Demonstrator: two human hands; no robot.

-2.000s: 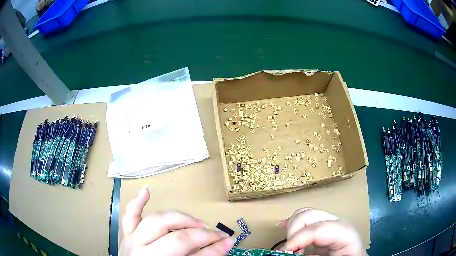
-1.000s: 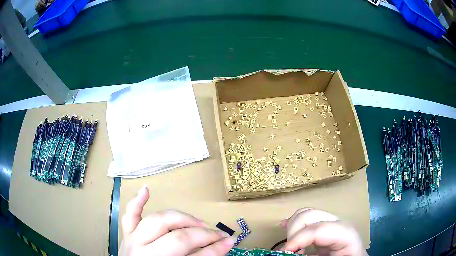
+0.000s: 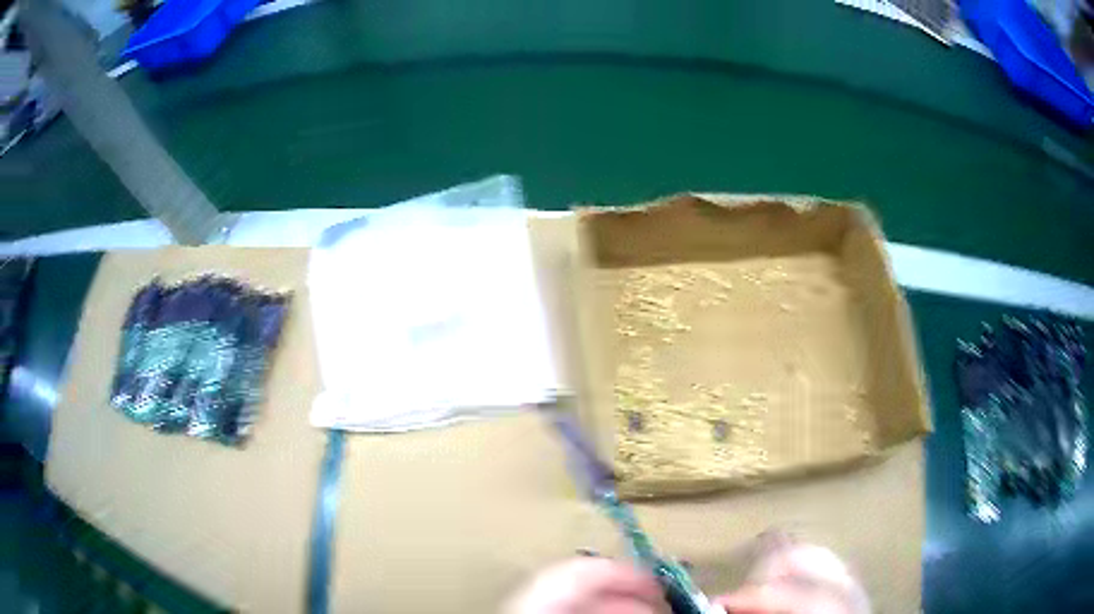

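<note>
The picture is blurred. A narrow circuit board (image 3: 621, 516), green with a dark purple end, stands out at a slant from my two hands, its purple end pointing up and left towards the box's near left corner. My left hand (image 3: 590, 589) is at the bottom edge, partly cut off, against the board's lower part. My right hand (image 3: 795, 581) is closed around the board's lower end, also partly cut off. The small black block and patterned strip cannot be made out; my left hand is over that area.
A cardboard box (image 3: 894, 321) with small gold bits stands ahead of my hands. White plastic bags (image 3: 432, 312) lie left of it. One board stack (image 3: 202, 357) lies far left on cardboard, another (image 3: 1026, 420) far right. A metal post (image 3: 132, 144) stands at upper left.
The whole view has shifted, so the box and bags sit further right. The board has swung up from flat at the bottom edge to a slant. My left hand has moved right, closer to my right hand.
</note>
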